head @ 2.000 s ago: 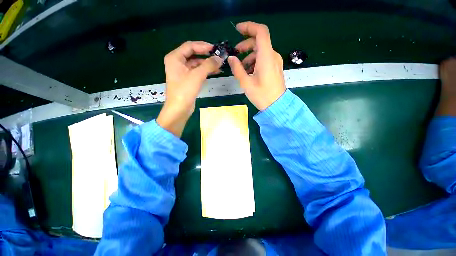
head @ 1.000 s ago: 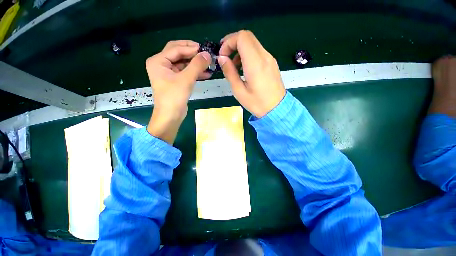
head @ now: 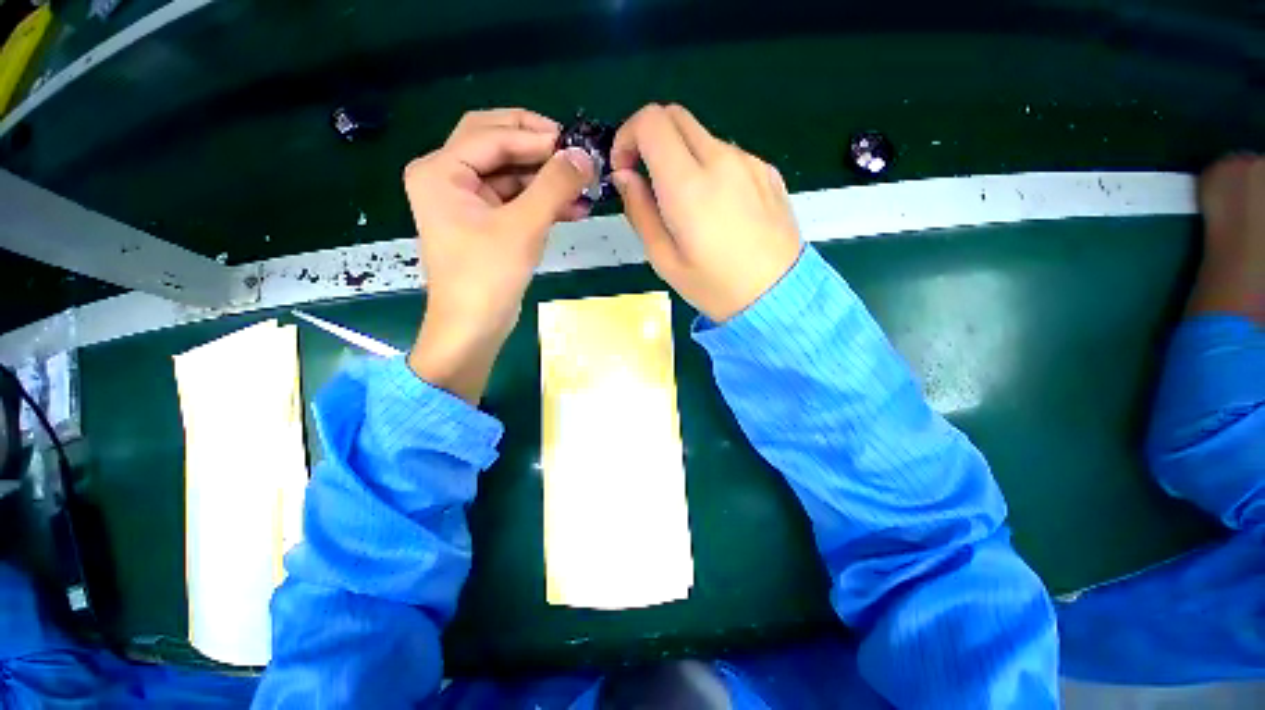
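A small round black unit [head: 588, 139] with a pale silvery patch is held up over the edge rail. My left hand [head: 488, 208] grips it from the left between thumb and fingers. My right hand [head: 705, 208] is at its right side, with thumb and index fingertip pressed together at the unit's edge. Whether a small piece is pinched there is too small to tell. The fingers hide much of the unit.
Dark belt with two more black units [head: 871, 153] beyond the white rail [head: 999, 203]. Centre sheet stack [head: 613, 458], left sheet stack [head: 244, 486] and a thin white stick [head: 344, 333] lie on the green bench. Another person's arm [head: 1221, 402] is at right.
Both hands have moved slightly left with the unit since the oldest frame. My right fingers have come down and closed in at the unit. The units on the belt have shifted right.
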